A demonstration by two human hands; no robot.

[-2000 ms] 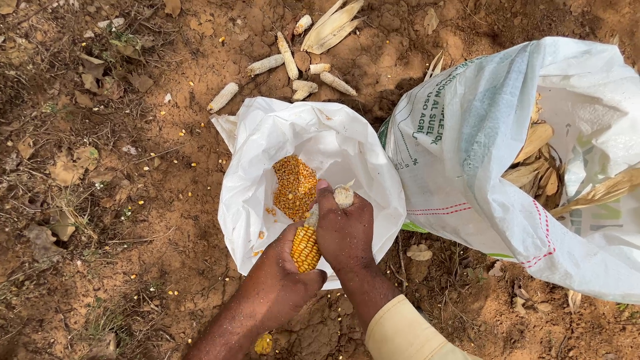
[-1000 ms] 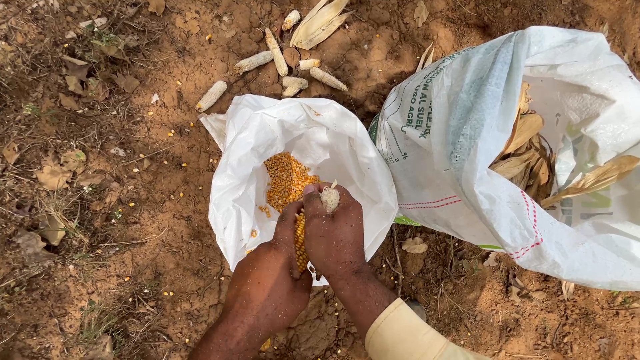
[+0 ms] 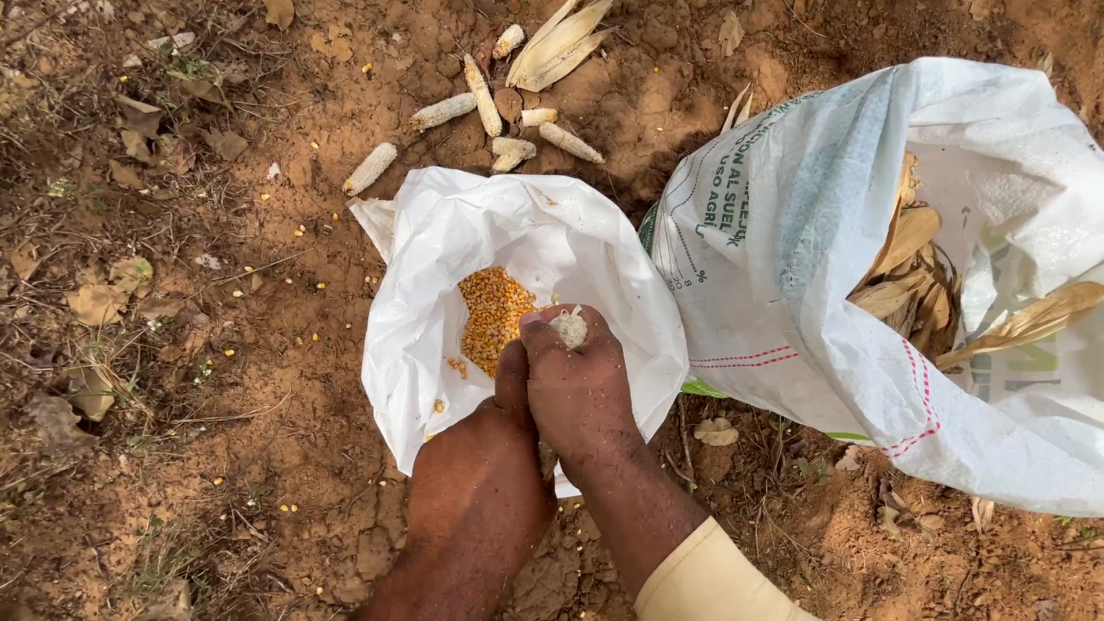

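Note:
Both hands meet over the near side of an open white sack (image 3: 604,259), which holds loose yellow corn kernels (image 3: 493,315). My right hand (image 3: 573,379) is closed around a bare corncob (image 3: 569,329), whose pale end sticks out between thumb and forefinger. Pressed against it from the left, my left hand (image 3: 483,483) is curled around something that its back hides; in the earlier frames an ear of yellow corn shows there. Several shelled corncobs (image 3: 444,112) lie on the soil just beyond the sack.
A larger printed woven sack (image 3: 750,293) stands open at the right, with dry corn husks (image 3: 906,285) inside. Another dry husk (image 3: 561,47) lies beyond the cobs. Dry leaves (image 3: 97,304), grass and scattered kernels cover the reddish soil at left.
My left hand has turned and closed in against my right hand. The yellow ear, plainly visible between the hands two seconds ago, is now hidden.

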